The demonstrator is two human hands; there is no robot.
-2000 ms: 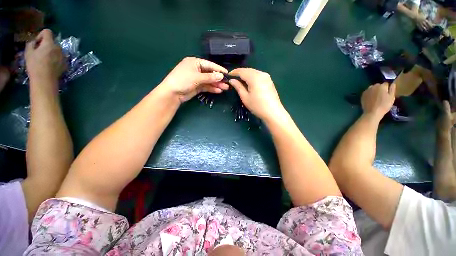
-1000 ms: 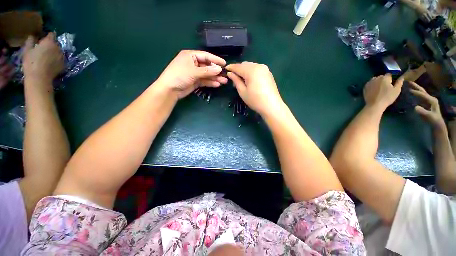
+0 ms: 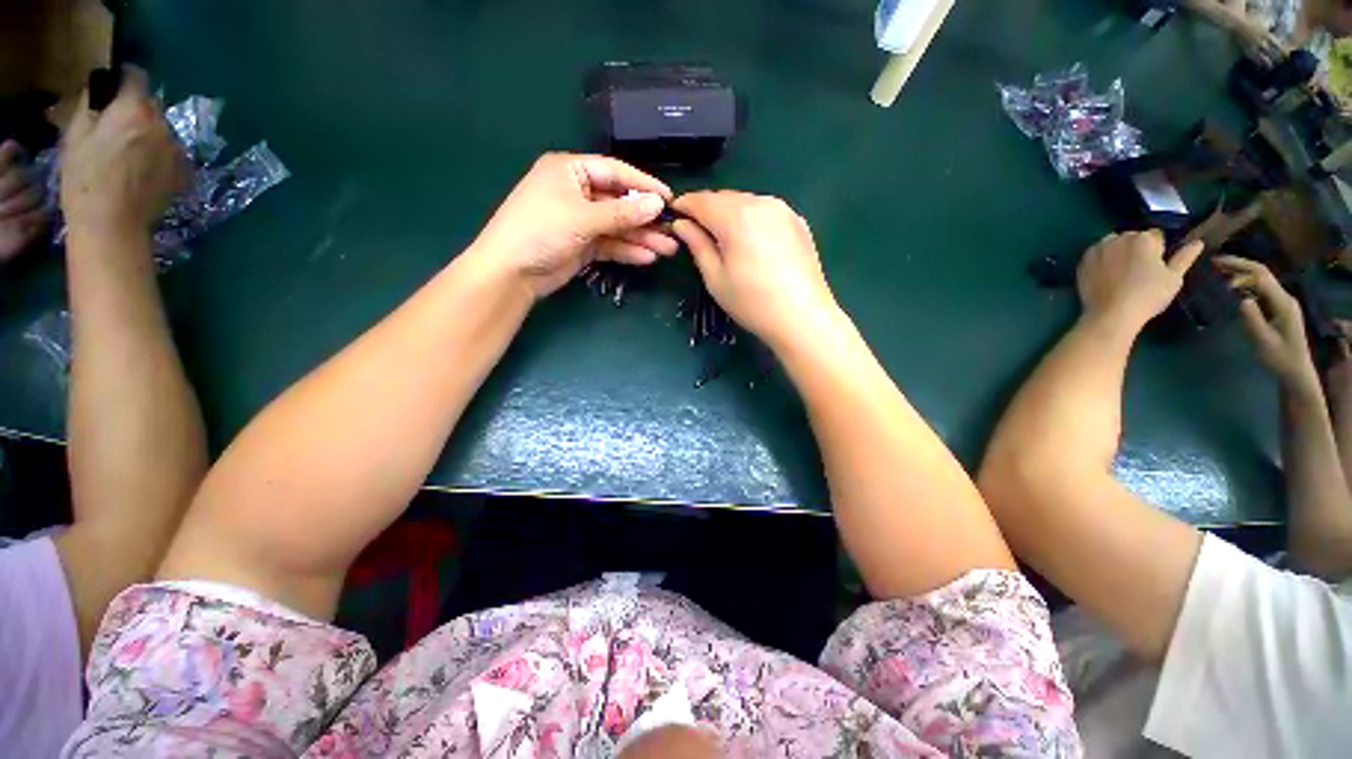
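Note:
My left hand (image 3: 574,226) and my right hand (image 3: 752,255) meet at the middle of the table. Their fingertips pinch a black cable bundle between them. The cable bundle (image 3: 709,322) hangs below the hands, with thin dark cords and small shiny tips fanned out under both palms. Most of the bundle is hidden by my fingers. A closed-looking black box (image 3: 672,116) with small pale print stands just beyond my hands, touching neither.
Clear bagged parts (image 3: 1071,122) lie at the upper right, and more bags (image 3: 223,178) lie beside a neighbour's arm at left. Neighbours' hands work among black boxes at right. A pale post (image 3: 909,48) stands at the top. A small dark lump (image 3: 1054,270) lies right of my hands.
My hands keep the pinch on the cables with only small finger shifts. At left, a neighbour's hand now holds up a small black item. The view has shifted slightly since the oldest frame.

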